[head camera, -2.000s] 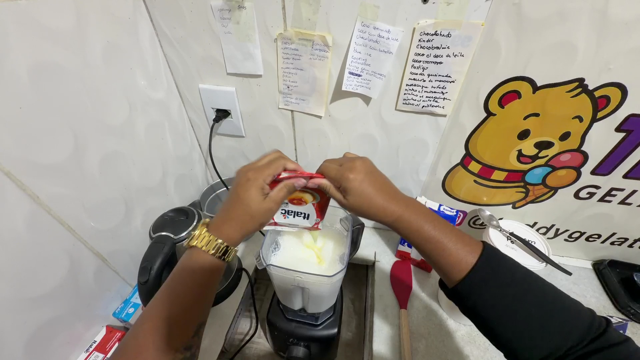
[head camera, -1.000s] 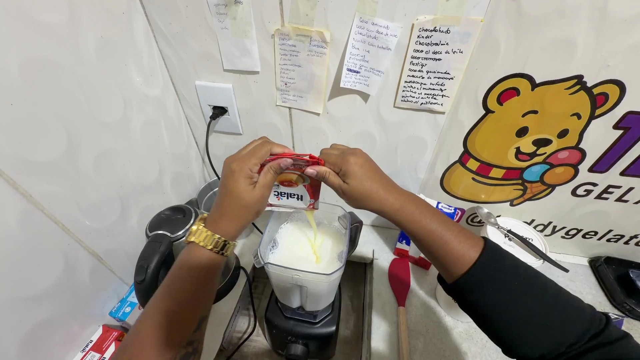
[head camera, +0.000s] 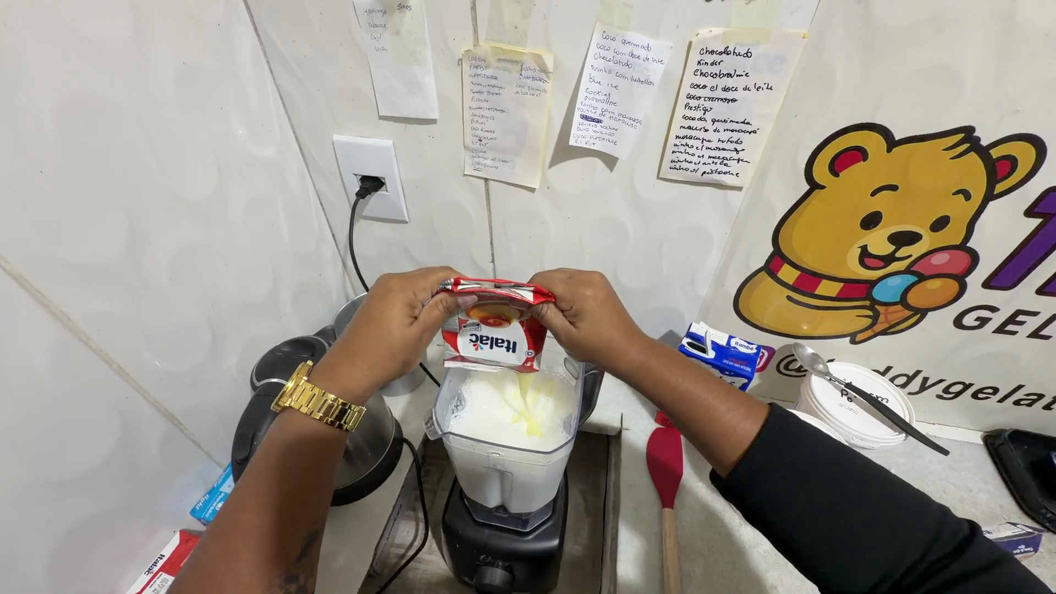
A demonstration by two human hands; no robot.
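My left hand [head camera: 404, 326] and my right hand [head camera: 587, 318] grip opposite sides of a red and white Italac carton [head camera: 497, 334]. The carton is tipped upside down over an open blender jar [head camera: 507, 466]. Pale yellow liquid [head camera: 525, 400] runs from its lower edge into the jar, where it spreads over a white, foamy liquid [head camera: 487, 412]. The square, clear jar stands on a black blender base [head camera: 505, 536], its dark handle on the right, partly behind my right hand. A gold watch is on my left wrist.
A kettle [head camera: 363, 454] stands left of the blender, near cartons [head camera: 169, 565]. At right are a red spatula [head camera: 665, 462] with wooden handle, a blue carton [head camera: 722, 353] and a white tub [head camera: 858, 404] with a spoon [head camera: 866, 400] across its lid. A power cord [head camera: 417, 511] runs beside the blender.
Both hands keep hold of the carton over the jar. The yellow stream seen one second ago still runs, and more yellow shows on the white surface.
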